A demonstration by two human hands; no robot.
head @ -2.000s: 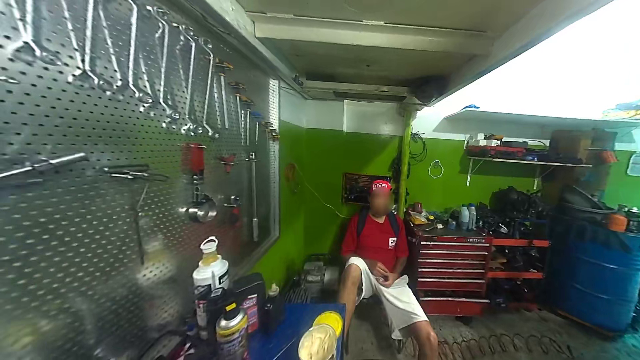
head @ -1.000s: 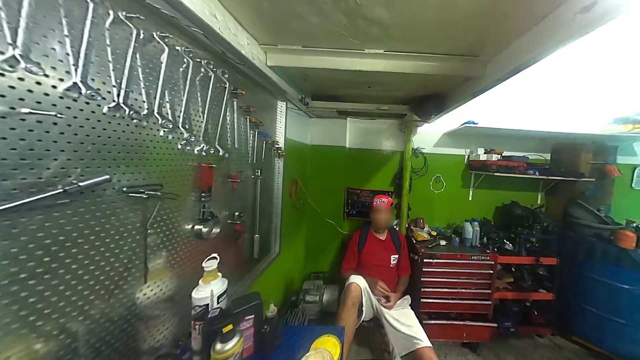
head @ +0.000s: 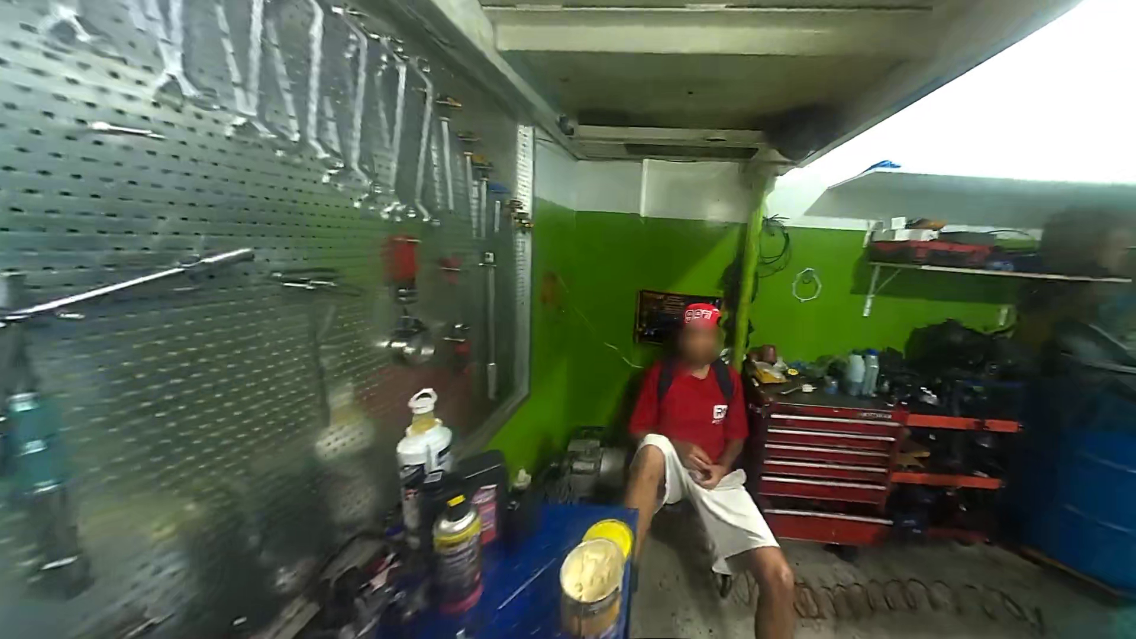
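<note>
Neither of my hands shows in the head view. On the blue bench (head: 524,568) at the bottom middle stands an open tub of pale yellow paste (head: 592,590), with a yellow lid (head: 611,535) beside it. To its left are a spray can with a yellow and black top (head: 457,555), a white plastic bottle (head: 424,453) and a dark plastic container (head: 484,488). Combination wrenches (head: 315,80) hang in a row on the perforated metal tool panel (head: 222,382) at the left. Below them are a long metal bar tool (head: 133,284) and a red-handled tool (head: 401,262).
A person in a red shirt (head: 688,413) sits beyond the bench, hands together in the lap. Behind stand a red tool chest (head: 825,470) and a blue drum (head: 1087,479). A coiled hose (head: 914,599) lies on the floor; a shelf (head: 994,269) hangs at right.
The view has shifted slightly. The seated person stays in place, and nothing else has plainly moved.
</note>
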